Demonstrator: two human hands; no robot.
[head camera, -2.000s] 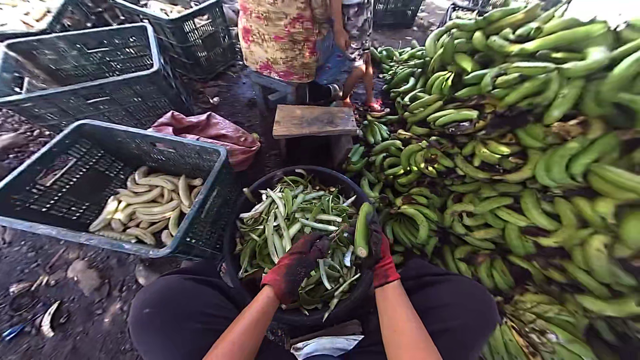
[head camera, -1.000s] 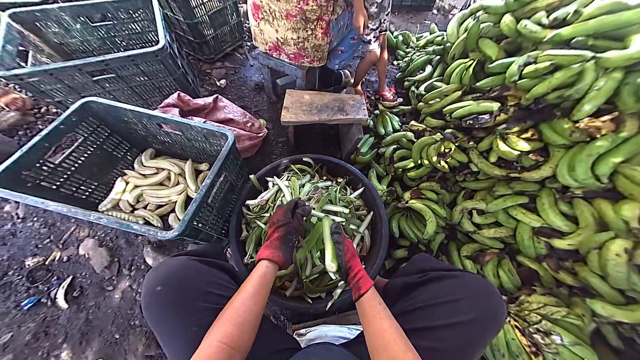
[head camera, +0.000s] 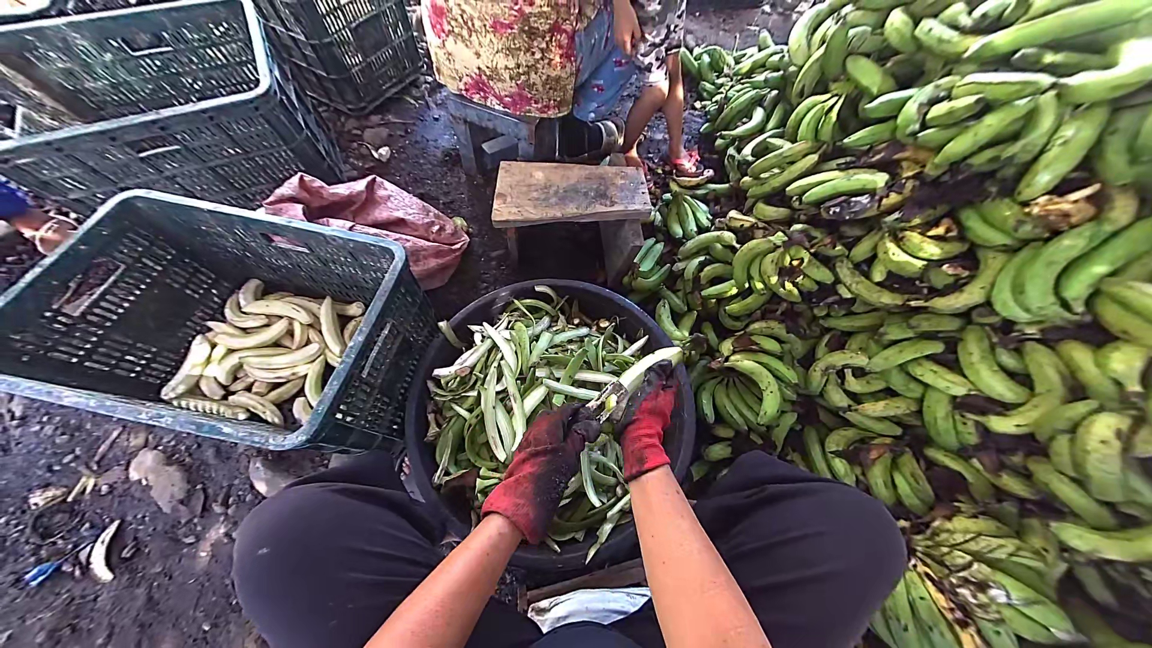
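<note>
Over a round black tub (head camera: 424, 396) heaped with green plantain peels (head camera: 504, 387), both my hands work in red and black gloves. My right hand (head camera: 650, 409) is closed around a partly peeled plantain (head camera: 650, 362), whose pale end points up and right. My left hand (head camera: 544, 463) meets it at the lower end, its fingers bent around something small; a blade or strip of peel shows there, too unclear to tell. Peeled plantains (head camera: 270, 351) lie in the right part of a dark green plastic crate (head camera: 360, 396) at the left.
Green plantain bunches (head camera: 900, 270) are piled along the right side. A low wooden stool (head camera: 571, 193) stands beyond the tub, near another person (head camera: 513, 54). More crates (head camera: 162, 135) and a reddish sack (head camera: 369, 216) are at the upper left. Another person's hand (head camera: 49, 232) shows at the left edge.
The plantain at my right hand was green two seconds ago and now shows pale flesh. Both hands have stayed over the tub. A hand has come into view at the left edge.
</note>
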